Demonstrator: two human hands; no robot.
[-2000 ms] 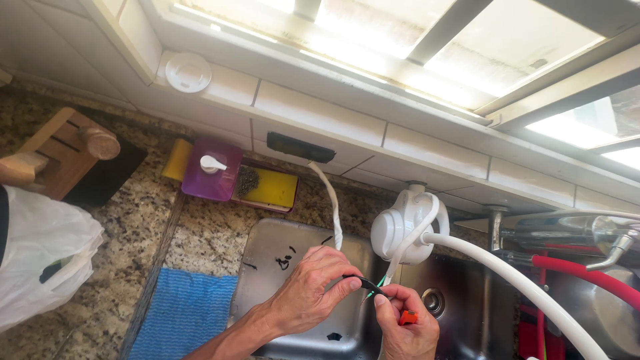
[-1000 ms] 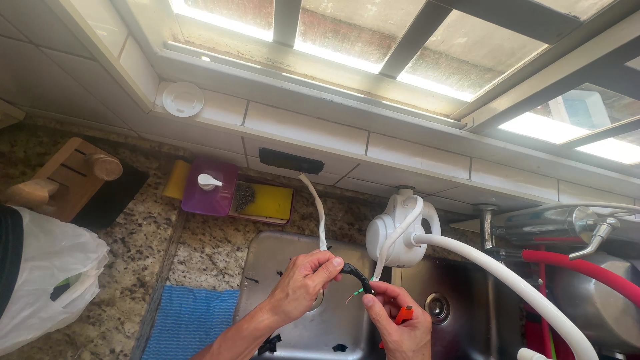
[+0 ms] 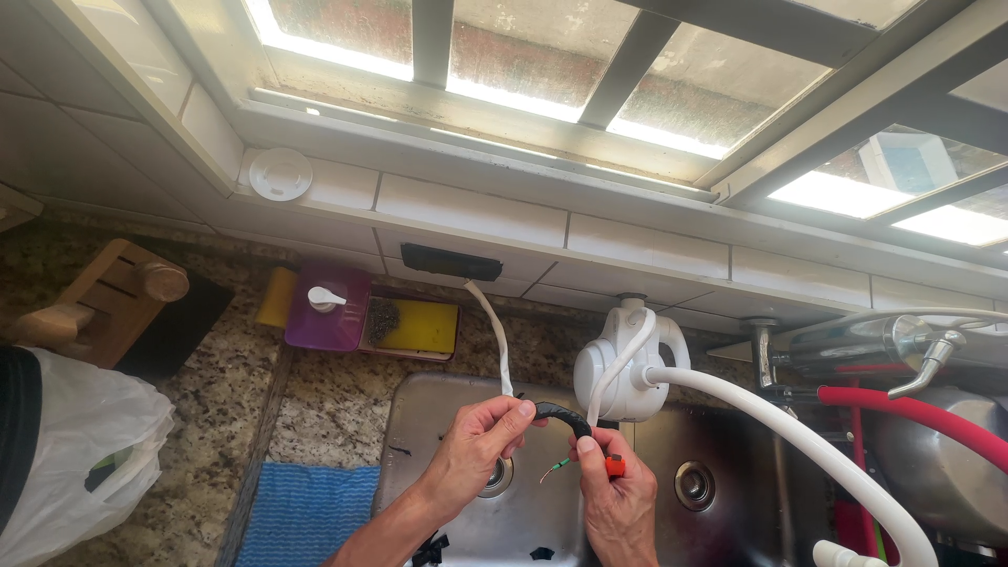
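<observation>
A cable section wrapped in black tape (image 3: 563, 413) arches between my two hands over the double steel sink. My left hand (image 3: 484, 441) pinches its left end, where a white cable (image 3: 492, 331) comes down from the wall opening. My right hand (image 3: 618, 488) grips the other end, by a second white cable (image 3: 618, 378) that runs from the white electric faucet (image 3: 630, 362). A green wire (image 3: 559, 465) with a bare copper end sticks out below the tape. An orange-red object (image 3: 615, 465) shows in my right hand; most of it is hidden.
Black tape scraps (image 3: 542, 554) lie in the sink. A blue cloth (image 3: 303, 512) is at its left, below a purple soap dispenser (image 3: 329, 307) and yellow sponge (image 3: 421, 324). A white hose (image 3: 787, 425) and red hose (image 3: 921, 417) cross the right side. A plastic bag (image 3: 94, 457) stands left.
The black-wrapped section now shows as a fuller arch between my hands than two seconds ago, when my fingers were closer together. The green wire now points down and left.
</observation>
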